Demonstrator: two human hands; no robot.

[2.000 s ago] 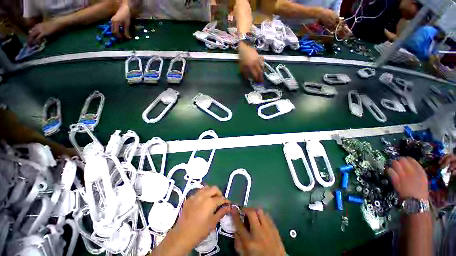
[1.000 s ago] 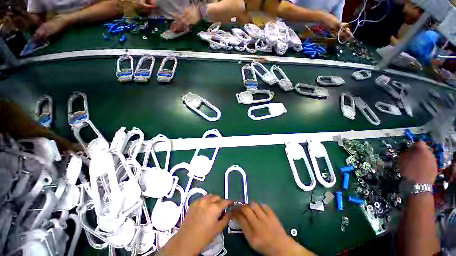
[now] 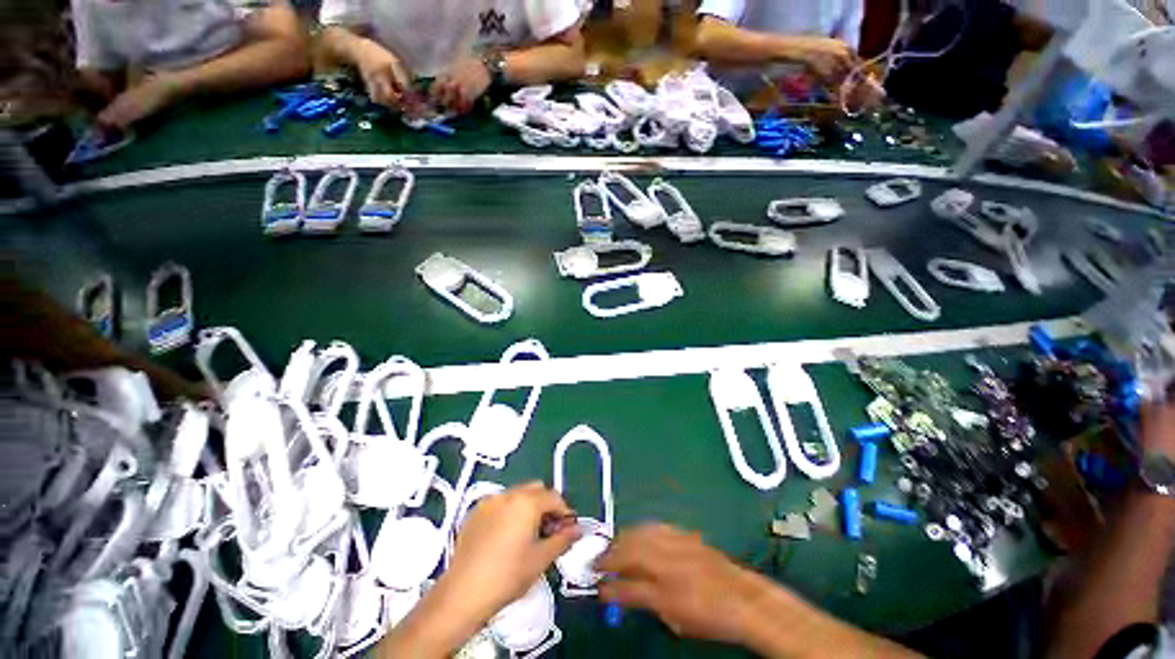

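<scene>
A white loop housing (image 3: 585, 483) lies in front of me, its loop pointing away and its round base between my hands. My left hand (image 3: 522, 525) is at the left edge of the base, thumb and finger pinched around a small dark piece that is too small to name. My right hand (image 3: 670, 575) is just right of the base, slightly blurred, fingers bent down. A blue cylinder (image 3: 612, 613) shows under its fingertips; whether they grip it is unclear.
A tangled pile of white housings (image 3: 277, 489) fills the left. Two housings (image 3: 747, 427) lie right of centre. Blue cylinders (image 3: 852, 512), small metal parts (image 3: 947, 451) and another worker's wristwatched arm are at right. The belt (image 3: 387, 277) carries many units; workers sit beyond.
My right hand has moved off the housing base to its right, and a blue cylinder now shows below it. Units on the belt have shifted left. The neighbour's hand at right has drawn away.
</scene>
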